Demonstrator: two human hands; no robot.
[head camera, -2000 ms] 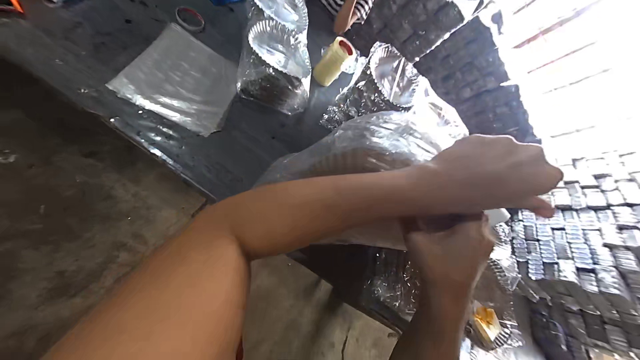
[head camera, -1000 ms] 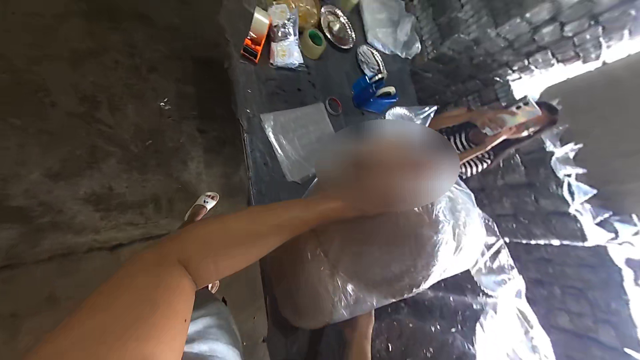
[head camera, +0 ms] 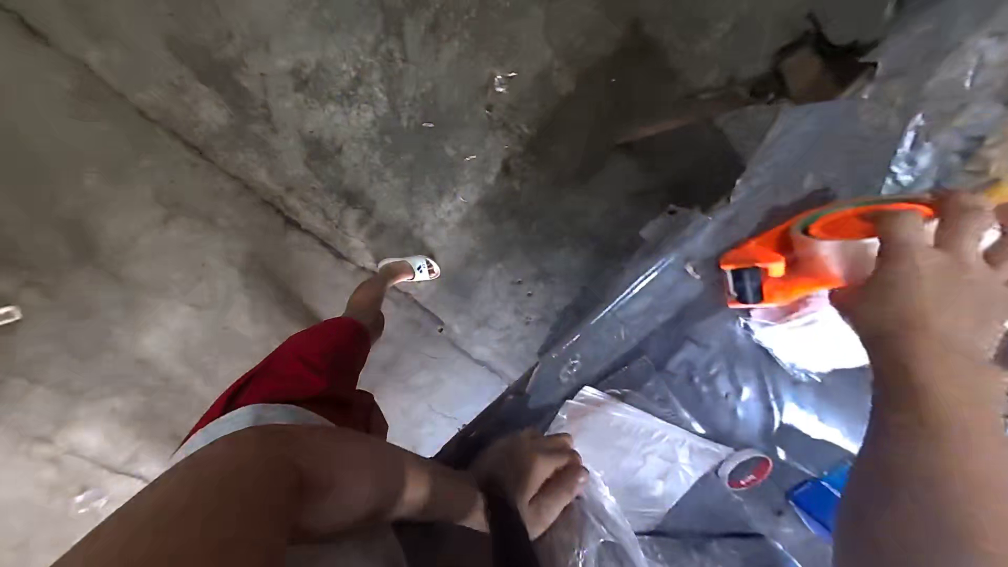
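At the bottom centre, my left hand [head camera: 539, 480] is closed on the gathered edge of a clear plastic bag [head camera: 602, 524], which runs out of view below. My right hand [head camera: 933, 260], at the right edge, grips an orange tape dispenser [head camera: 795, 264] by its large tape roll. Between my hands lies a stack of clear plastic sheets or bags [head camera: 638, 453] on the dark table. A small tape roll with a red core [head camera: 746, 470] touches its right corner. The contents of the bag are out of view.
The dark table's edge [head camera: 622, 303] runs diagonally, with concrete floor [head camera: 260, 260] to its left. A blue object [head camera: 823, 496], partly hidden by my right forearm, and a shiny plastic packet [head camera: 819, 339] are on the table. A foot in a white slide [head camera: 411, 268] stands on the floor.
The view has swung strongly toward the floor and table edge. My right hand now holds the orange tape dispenser, which lay on the table one second ago.
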